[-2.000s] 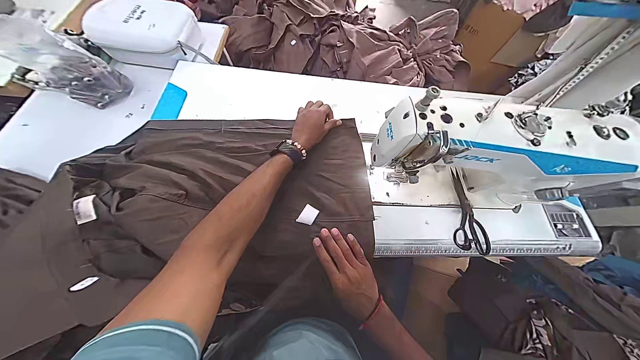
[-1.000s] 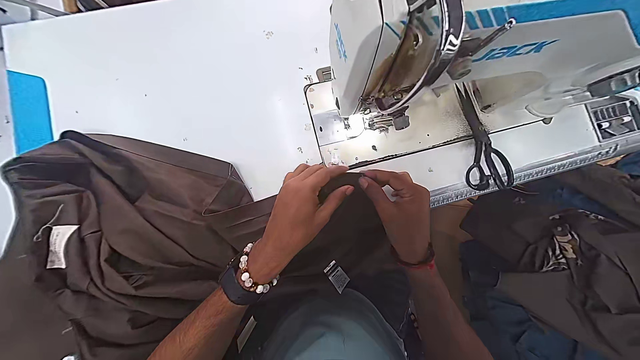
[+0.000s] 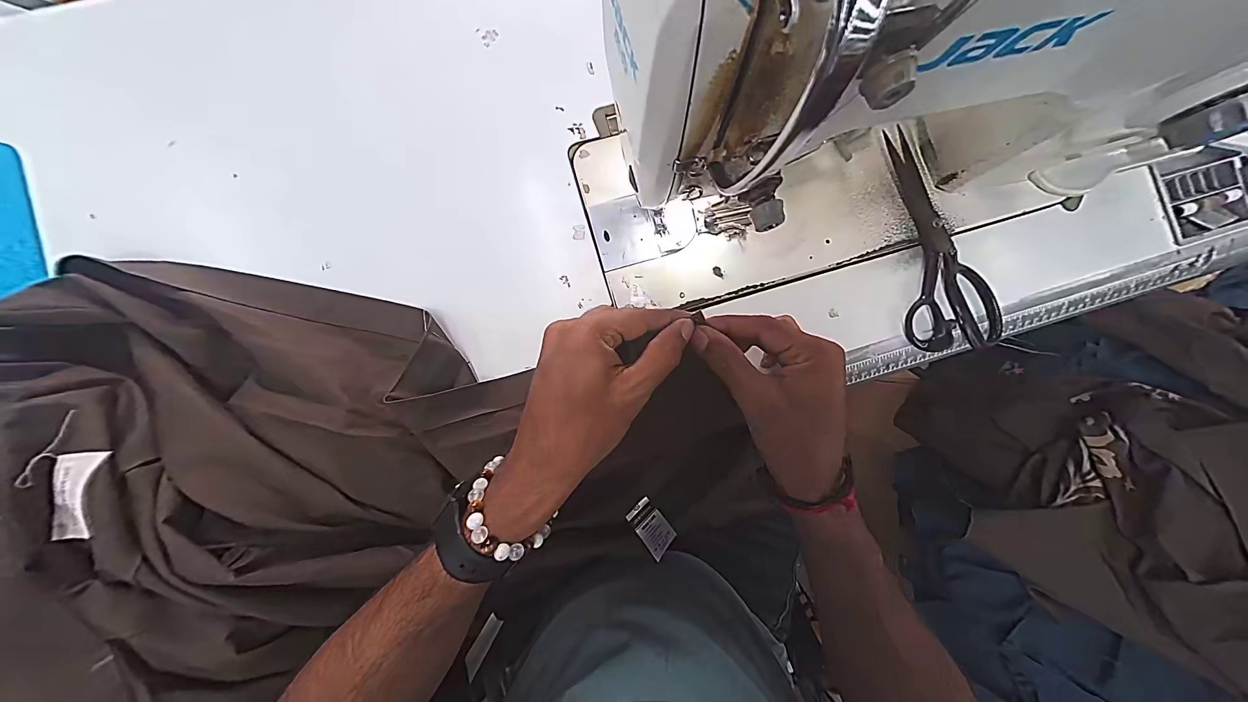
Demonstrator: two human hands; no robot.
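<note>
A dark brown woven garment (image 3: 253, 390) spreads over the left of the table and across my lap. My left hand (image 3: 595, 380), with a watch and a bead bracelet at the wrist, pinches its top edge between thumb and forefinger. My right hand (image 3: 790, 390) pinches the same edge, fingertips against those of the left. Both hands are just in front of the bed of a white Jack sewing machine (image 3: 1014, 88), below its lit presser foot (image 3: 726, 214). A white label (image 3: 650, 528) with writing hangs on the cloth between my forearms.
Black scissors (image 3: 936, 244) lie on the machine bed to the right, handles toward the table's front edge. A ruler strip (image 3: 1102, 292) runs along that edge. Piled dark clothes (image 3: 1102, 507) are below at the right. Lint specks dot the white tabletop (image 3: 322, 127).
Two seconds ago both hands lay flat on the spread garment; now they pinch its edge together. The view has moved closer to the machine. Over the last second the hands have kept nearly the same hold.
</note>
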